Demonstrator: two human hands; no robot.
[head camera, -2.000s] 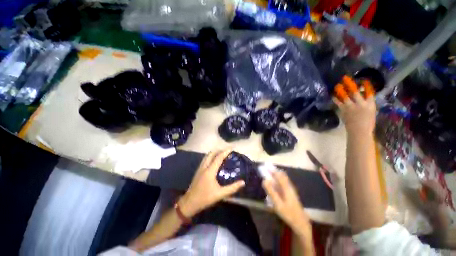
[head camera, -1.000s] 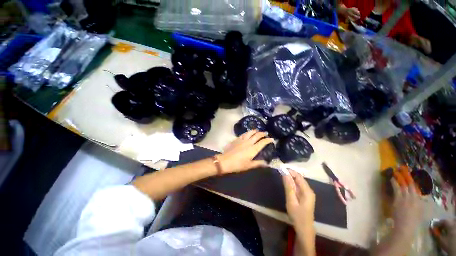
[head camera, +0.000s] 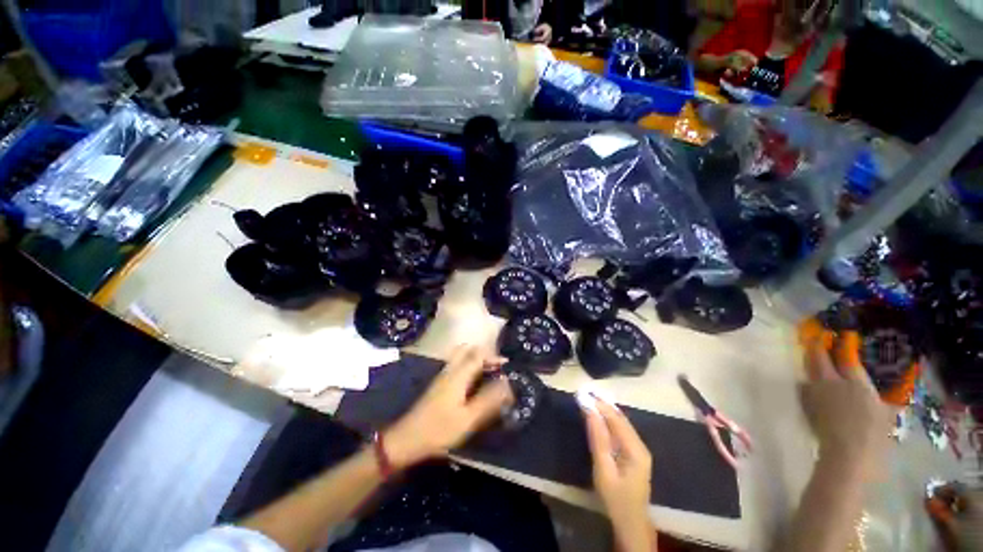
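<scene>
My left hand (head camera: 451, 408) is on a black round housing (head camera: 522, 397) over the black work mat (head camera: 571, 437); its fingers cover the housing's left side and its ring of pale circles faces up. My right hand (head camera: 618, 447) is to the right, apart from the housing, with a small white wipe (head camera: 587, 401) at its fingertips. Several black housings with holed faces (head camera: 534, 341) stand just behind the mat. A larger pile of glossy black shells (head camera: 323, 243) lies at the left.
White sheets (head camera: 313, 361) lie left of the mat. Nippers with pinkish handles (head camera: 714, 418) lie at its right end. A large clear bag (head camera: 614, 199) is behind the housings. Silvery packets (head camera: 119, 178) are far left. A neighbour's hand with orange fingertips (head camera: 835, 377) is at right.
My left hand has come back from the group behind the mat and is on another housing. One more housing stands in that group than a second ago. The neighbour's hand has shifted left.
</scene>
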